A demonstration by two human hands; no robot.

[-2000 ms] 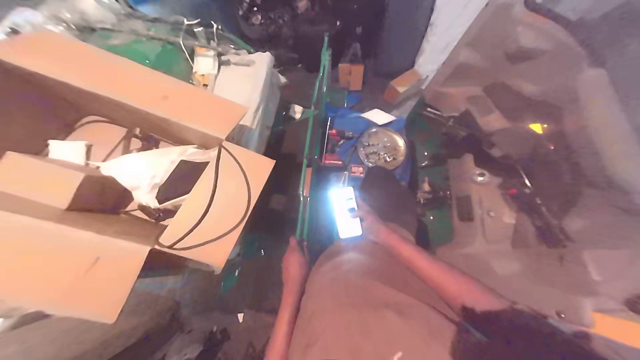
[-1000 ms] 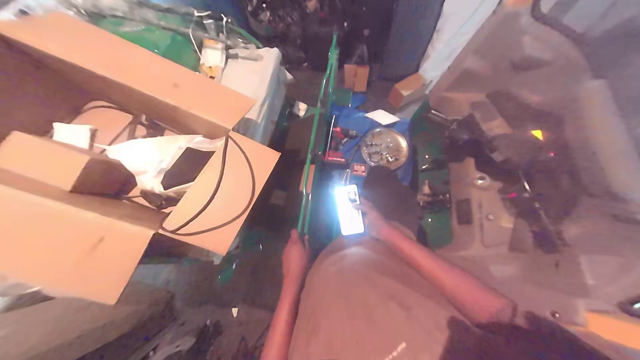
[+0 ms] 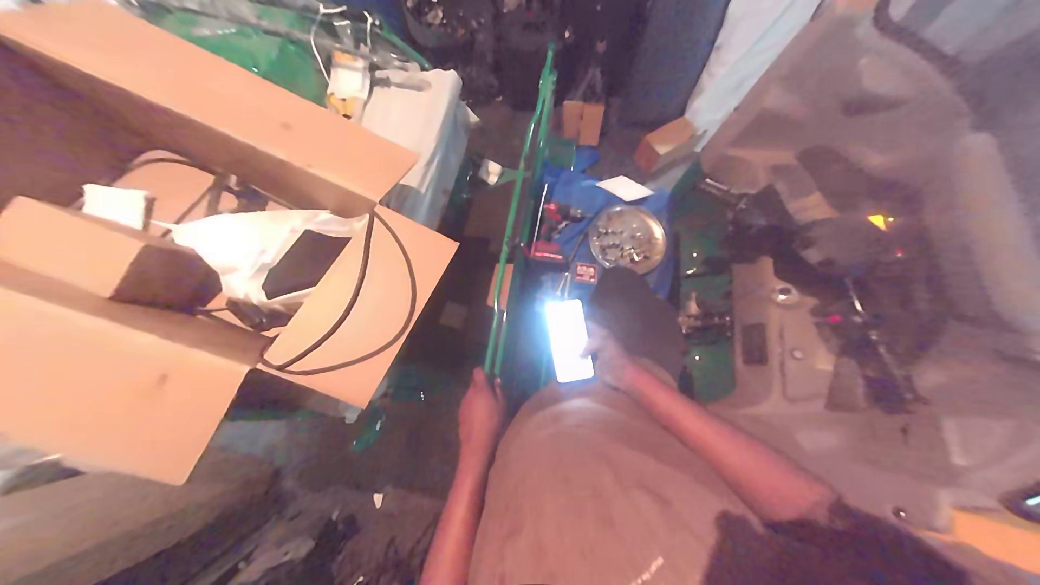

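My right hand (image 3: 609, 357) holds a smartphone (image 3: 572, 341) upright over my lap; a bright light shines at its upper left corner and its face is washed out. My left hand (image 3: 481, 406) is closed around the near end of long, thin green rods or tubing (image 3: 520, 195) that reach away from me. Beyond the phone, a round metal dish (image 3: 627, 239) with small metal parts rests on a blue cloth (image 3: 573, 188). A red and black power drill (image 3: 559, 216) lies left of the dish, near a small red box (image 3: 585, 272).
At the left stands an open cardboard box (image 3: 317, 162) with a black cable (image 3: 410, 284) and white plastic wrapping (image 3: 236, 244). Small cardboard boxes (image 3: 583, 122) lie farther off. On the right is a large beige molded panel (image 3: 756, 349) with dark parts on it.
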